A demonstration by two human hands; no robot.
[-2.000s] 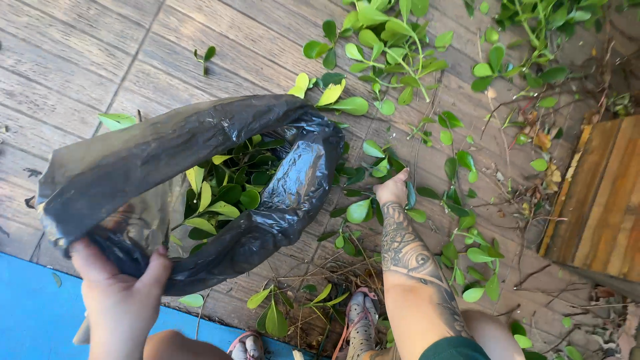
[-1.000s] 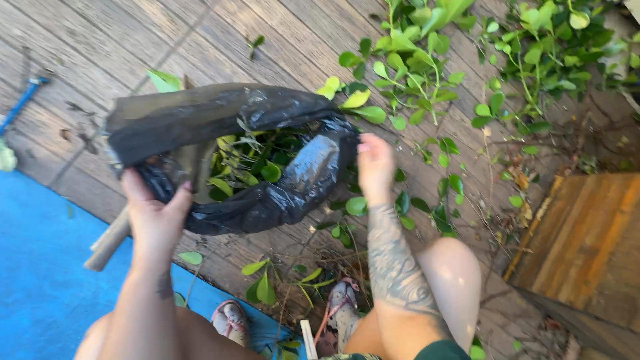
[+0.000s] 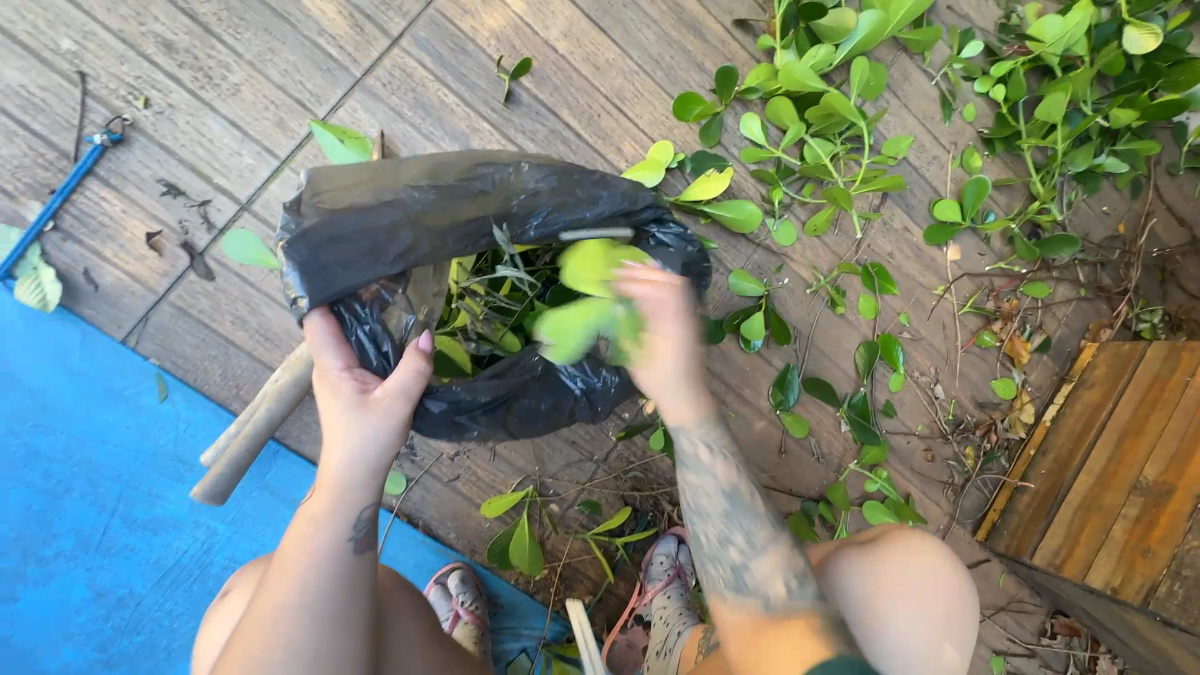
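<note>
A black plastic bag (image 3: 403,211) lies with its mouth spread wide, green leaves and twigs (image 3: 497,291) inside. My left hand (image 3: 366,375) grips the bag's rim at its left side, the thumb inside and fingers partly hidden by the plastic. My right hand (image 3: 661,328), blurred, holds a sprig of broad green leaves (image 3: 591,300) over the right part of the bag's mouth. Two wooden handles (image 3: 253,431) stick out from under the bag beside my left wrist. Cut leafy branches (image 3: 825,122) lie on the wood-look floor to the upper right.
A blue surface (image 3: 122,469) covers the lower left. A blue strap or cord (image 3: 56,202) with a metal end lies at the far left. Near the right edge stands a wooden slatted box or step (image 3: 1106,469). More leafy branches (image 3: 1059,131) and dry twigs lie around it. My sandalled feet are below.
My right hand has moved from among the leaves on the floor, past the bag's right rim, to over its mouth, now with a leafy sprig. My left hand stays on the rim.
</note>
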